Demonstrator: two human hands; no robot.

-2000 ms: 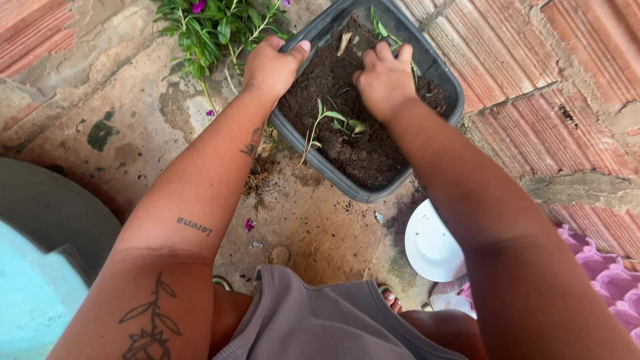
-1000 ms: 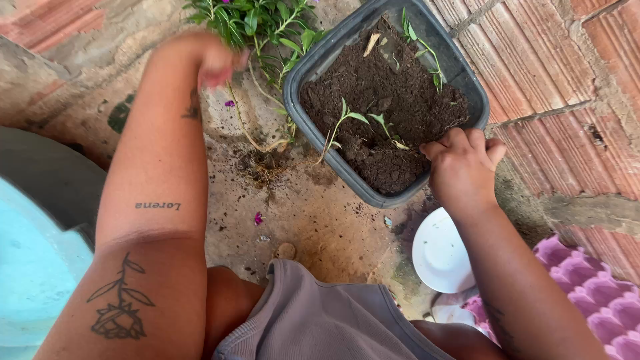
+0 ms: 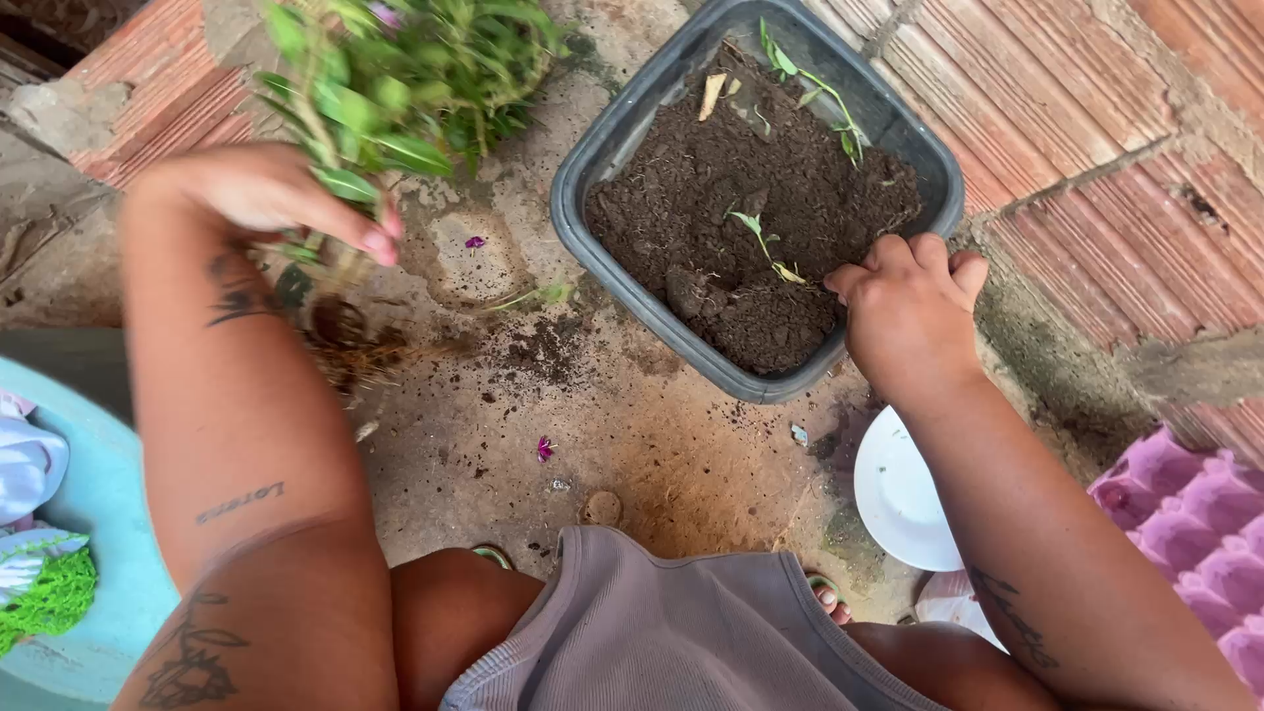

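My left hand (image 3: 286, 202) is closed around the stems of a leafy plant (image 3: 395, 99), whose roots (image 3: 355, 351) hang below the hand, blurred. At the near right edge of a dark plastic basin (image 3: 652, 321), my right hand (image 3: 913, 296) grips the rim with the fingers toward the soil. Dark soil (image 3: 691, 197) fills much of the basin. On it lie a small wilted sprig (image 3: 760, 242), a longer green sprig (image 3: 834, 99) by the far right wall and a pale dry piece (image 3: 711, 96).
A white plate (image 3: 899, 494) lies near my right forearm, with a purple egg tray (image 3: 1185, 533) beyond it. Hollow clay bricks (image 3: 1037, 89) border the right. A light blue tub (image 3: 118, 553) holding cloth stands at left. Crumbs of soil and fallen petals (image 3: 544, 449) dot the concrete floor.
My left hand has left the basin's rim and taken hold of the plant at the upper left. My right hand has moved from the soil to the basin's near right edge.
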